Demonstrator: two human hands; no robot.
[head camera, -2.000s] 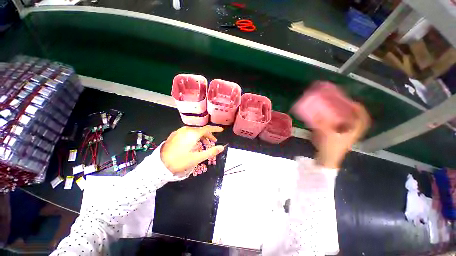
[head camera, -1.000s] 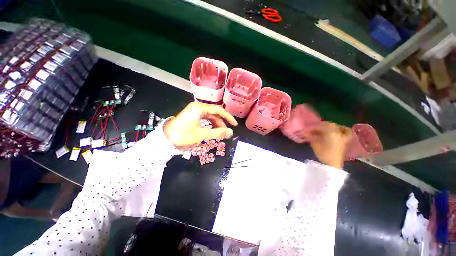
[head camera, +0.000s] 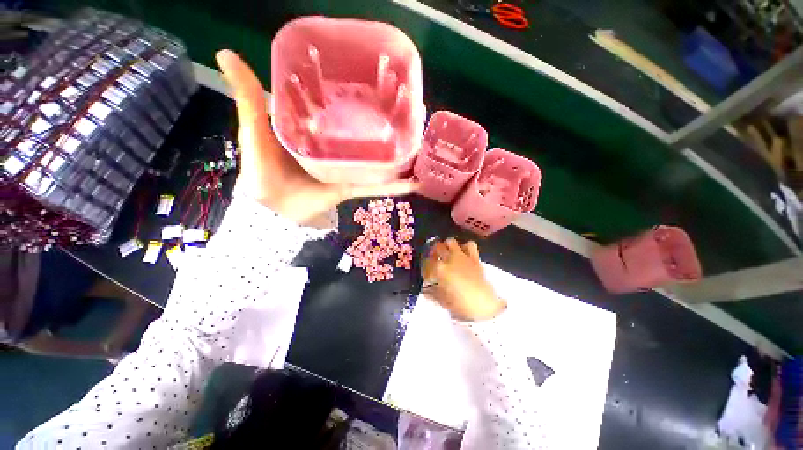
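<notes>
My left hand (head camera: 286, 171) holds a large pink housing (head camera: 348, 97) up close, its open side facing me; screw posts show inside. My right hand (head camera: 462, 281) is at the upper left edge of the white paper (head camera: 572, 330), fingers curled. A thin dark tool (head camera: 425, 288) shows beside its fingers; whether they grip it I cannot tell. Small pink button caps (head camera: 383, 242) lie heaped on the black bench between my hands.
Two pink housings (head camera: 497, 192) stand at the rail, another pink housing (head camera: 650, 259) is tilted farther right. Wired boards (head camera: 189, 206) and stacked wired parts (head camera: 88, 132) are left. A dark scrap (head camera: 540, 370) lies on the paper.
My left hand has gone from the button caps to holding up a housing; the leftmost housing has left the row. My right hand has let go of its housing and moved left to the paper.
</notes>
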